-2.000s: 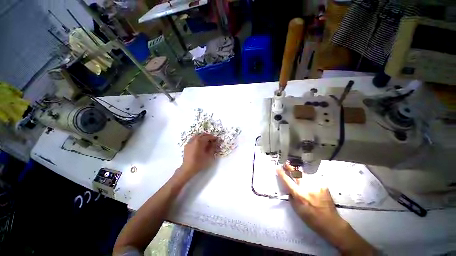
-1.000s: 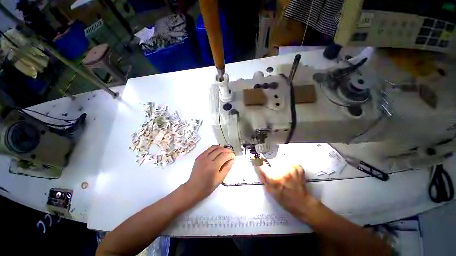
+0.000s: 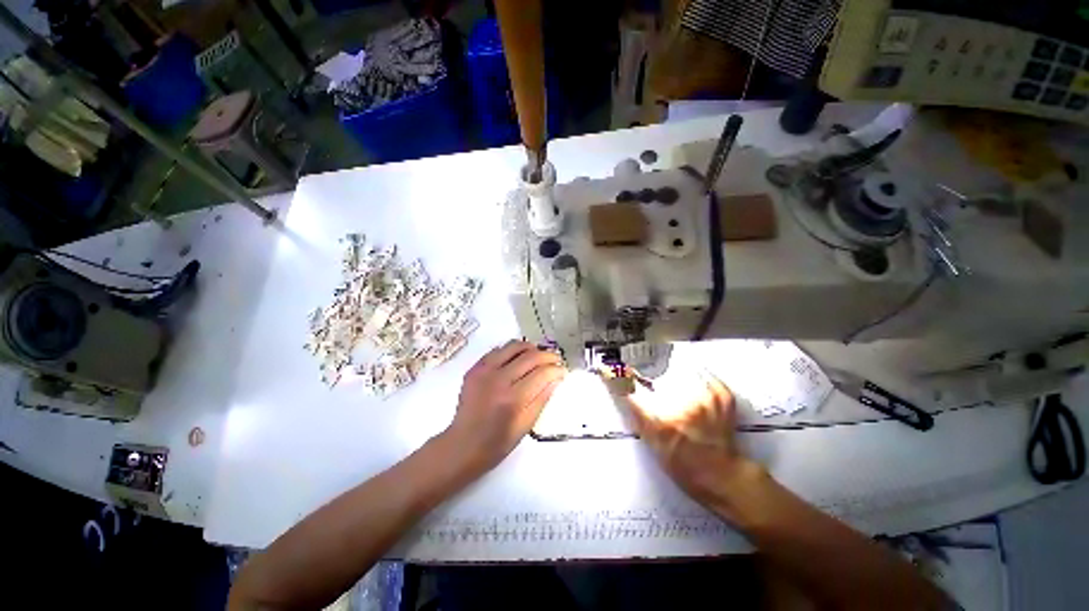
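The cream sewing machine (image 3: 669,263) stands at the centre right. My left hand (image 3: 508,400) rests on the bed just left of the needle, fingertips close to the needle area; whether it pinches a label is too small to tell. My right hand (image 3: 687,436) is just right of the presser foot (image 3: 611,358), its fingertips near the foot in the bright lamp glare; what they hold is washed out. A loose heap of small whitish labels (image 3: 388,320) lies on the table left of the machine.
A slim black tool (image 3: 890,406) and black-handled scissors (image 3: 1054,439) lie at the right. A white piece (image 3: 770,380) is right of the needle. A second machine (image 3: 78,334) stands far left. A ruler scale (image 3: 561,525) runs along the front edge.
My left hand has moved from the label heap to the left side of the needle. My right hand stays by the presser foot. The camera view has shifted to the right.
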